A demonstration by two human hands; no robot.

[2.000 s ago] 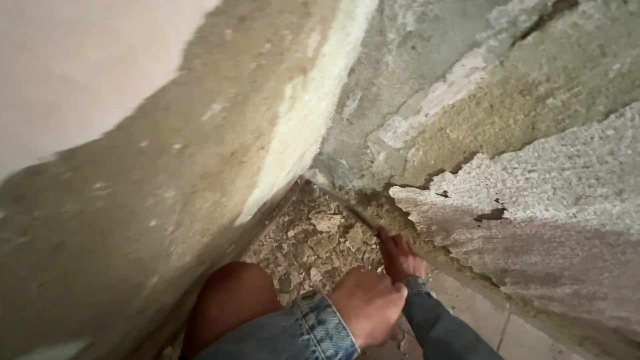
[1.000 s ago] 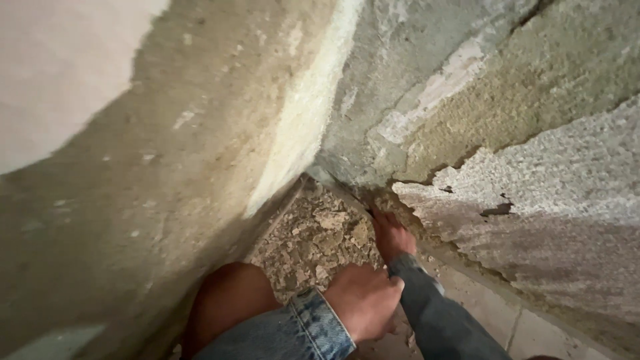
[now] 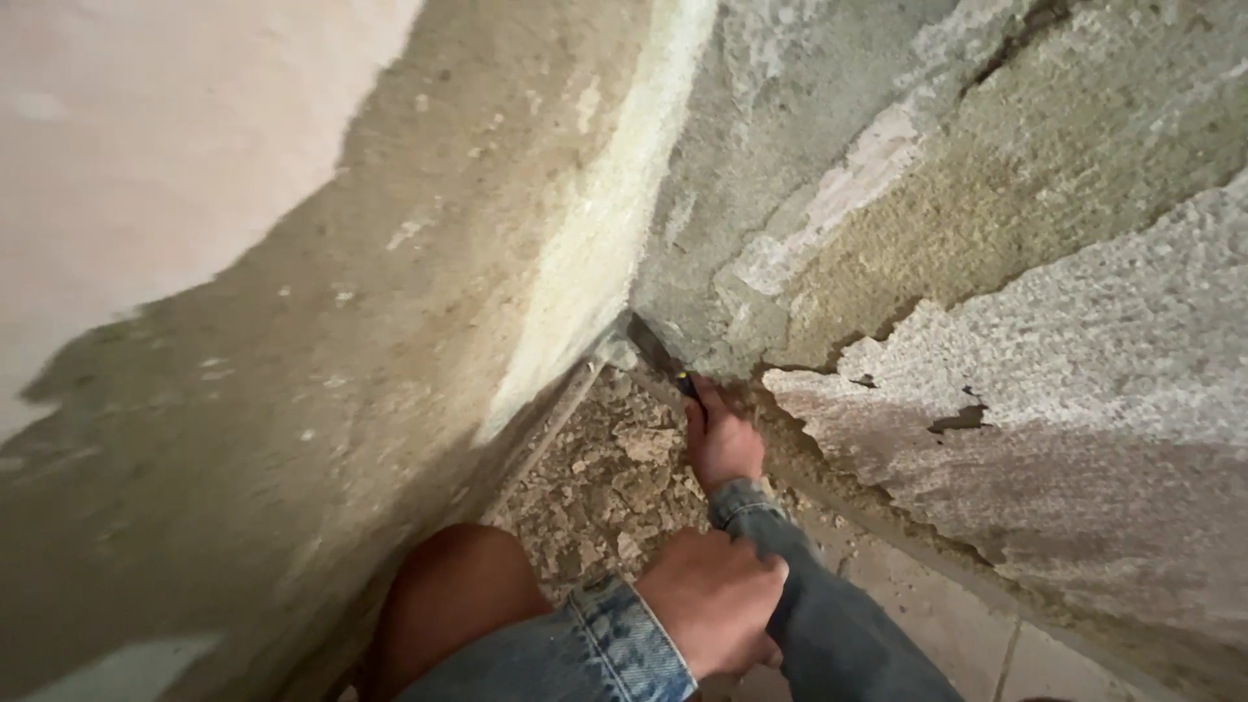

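My right hand (image 3: 723,439) is closed on the dark handle of a scraper (image 3: 655,346). The scraper's blade lies along the foot of the right wall (image 3: 721,292), close to the corner where the two walls meet. My left hand (image 3: 717,597) is a loose fist with its back toward me, beside my right sleeve; I see no tool in it, though its palm is hidden. Below the corner, broken plaster flakes (image 3: 614,487) cover the floor.
Bare, patchy render shows on the left wall (image 3: 292,341), with pink plaster higher up. Rough white plaster (image 3: 1092,409) with a ragged edge remains on the right wall. My bent knee (image 3: 463,585) is close to the left wall. Floor tiles (image 3: 936,604) run along the right wall's base.
The scraper's blade shows more plainly now than a second ago, when my right hand mostly hid it. My left hand stays in about the same place.
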